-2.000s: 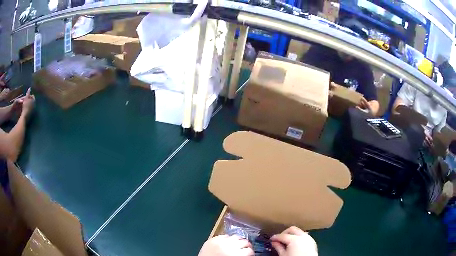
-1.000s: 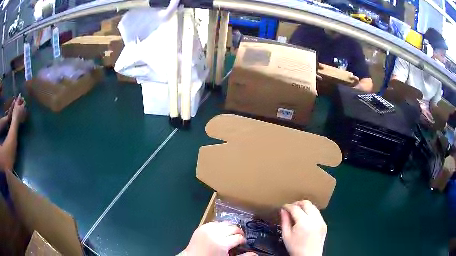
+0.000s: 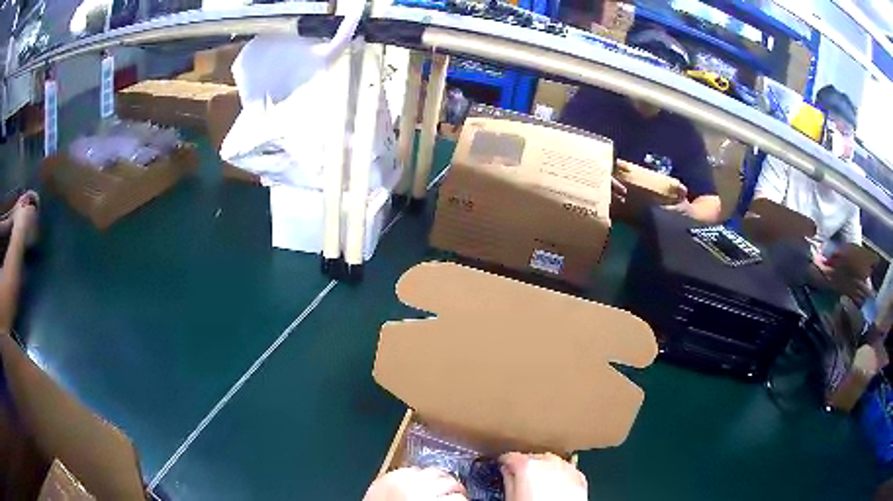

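Observation:
A small brown product box (image 3: 509,357) stands open at the bottom centre, its tall lid with rounded flaps raised away from me. A shiny clear plastic bag (image 3: 436,452) lies inside it. A black cable bundle (image 3: 485,477) lies beside the bag, partly hidden by my hands. My left hand (image 3: 419,485) is at the box's near left, cut off by the bottom edge. My right hand (image 3: 541,478) is over the right of the box, on or beside the black cable. The fingertips of both hands are hidden, so their grip cannot be told.
A printed carton (image 3: 524,201) stands behind the lid, with a large black unit (image 3: 720,294) to its right. Cream posts (image 3: 360,157) and a white sack (image 3: 279,108) are back left. A supply carton (image 3: 73,421) is lower left. Other people sit around the bench.
My right hand has moved down and left from the lid's base into the box, closer to my left hand. My left hand sits lower. The view has shifted slightly.

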